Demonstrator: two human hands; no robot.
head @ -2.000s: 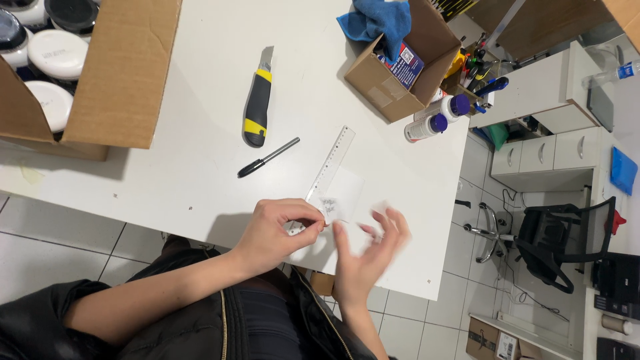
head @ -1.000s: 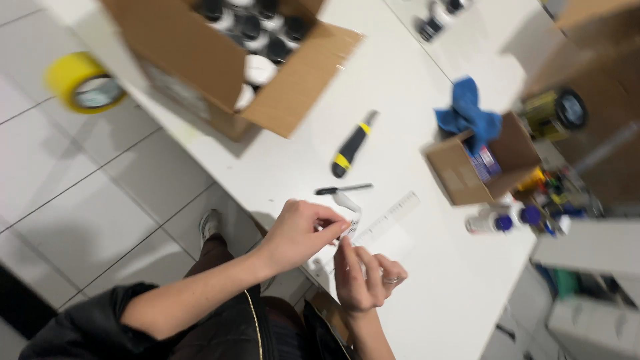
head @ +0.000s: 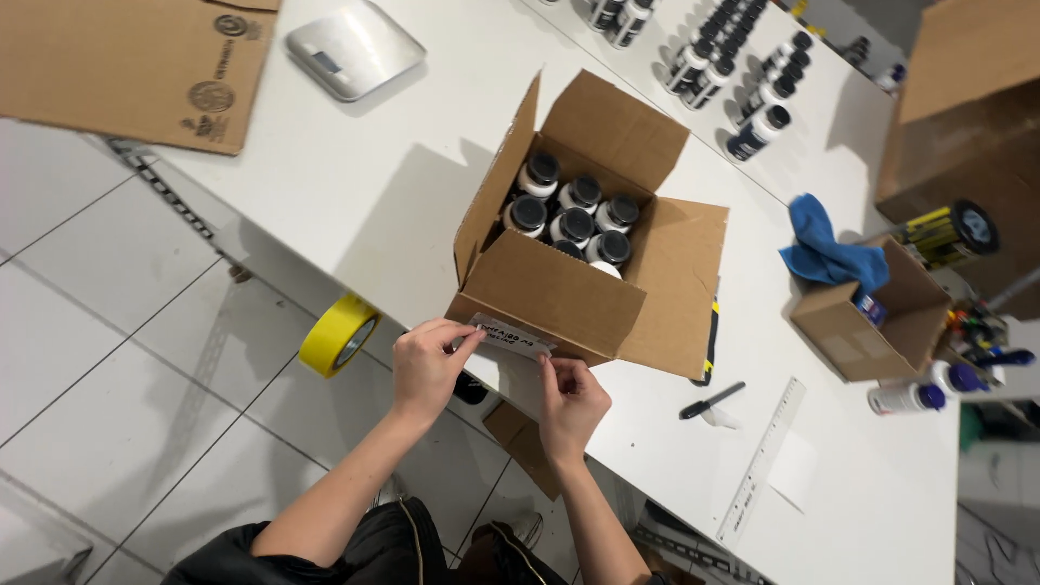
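My left hand (head: 432, 362) pinches the left end of a white label strip (head: 513, 338) with handwriting on it. The strip lies against the near side of an open cardboard box (head: 552, 296). At the strip's right end are the fingertips of my right hand (head: 570, 398), with thumb and forefinger together. Inside the box stand several white bottles with black lids (head: 572, 225), and one white lid shows partly behind the near flap. A black marker pen (head: 712, 400) lies right of the hands, beside a small crumpled clear scrap (head: 721, 418).
A utility knife (head: 711, 345) lies partly under the box's right flap. A clear ruler (head: 761, 461) and white paper (head: 790, 473) are at the right. Yellow tape (head: 339, 335) hangs at the table edge. Beyond are a kitchen scale (head: 355, 49), bottles (head: 758, 132) and a small box (head: 868, 333) with blue cloth (head: 834, 244).
Both hands have moved from beside the ruler to the near side of the bottle box. The label strip now lies against that box. The view has swung left.
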